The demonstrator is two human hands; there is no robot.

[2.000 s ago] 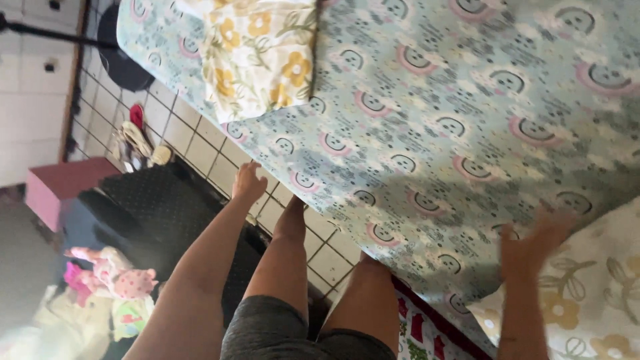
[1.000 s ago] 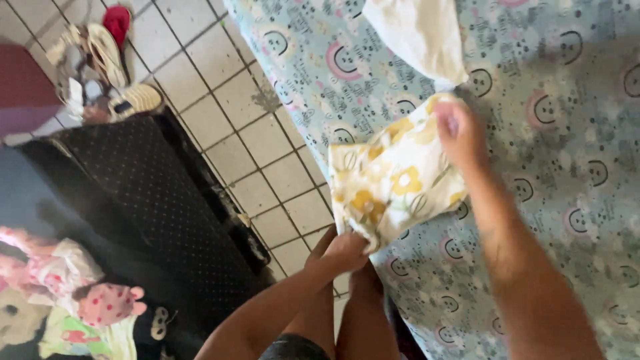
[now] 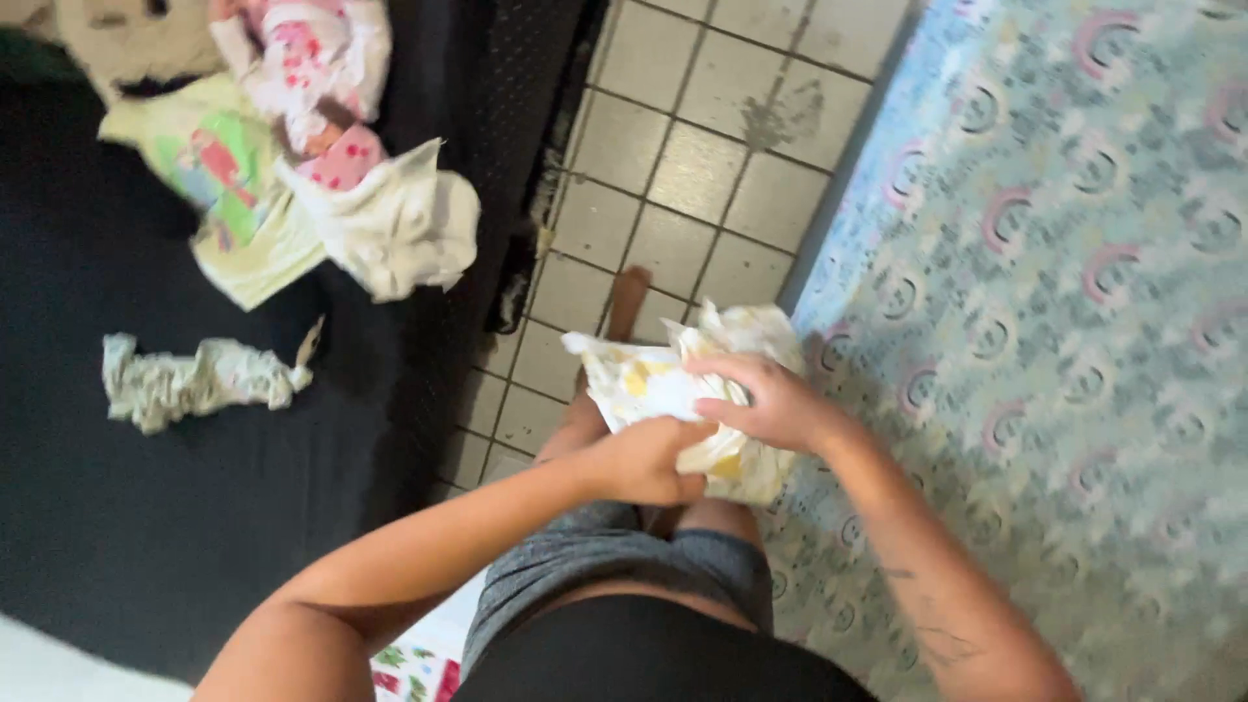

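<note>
A white cloth with yellow flowers [image 3: 639,380] is bunched in front of my body, above the gap between the two beds or padded surfaces. My left hand [image 3: 658,458] grips its lower middle. My right hand [image 3: 760,395] holds the cloth's upper right part, thumb and fingers around the folds. The two hands are close together. Part of the cloth is hidden behind my fingers.
At right lies a mattress in a rainbow-print sheet [image 3: 1063,322]. A black surface [image 3: 322,526] at left bears a doll [image 3: 312,58], a cream cloth [image 3: 400,224], a yellow-green garment [image 3: 234,185] and a crumpled pale cloth [image 3: 205,380]. Tiled floor [image 3: 682,175] lies between.
The flowered cloth, on the rainbow sheet a second ago, is now lifted off it and bunched between my hands. The view has swung left, toward the black surface.
</note>
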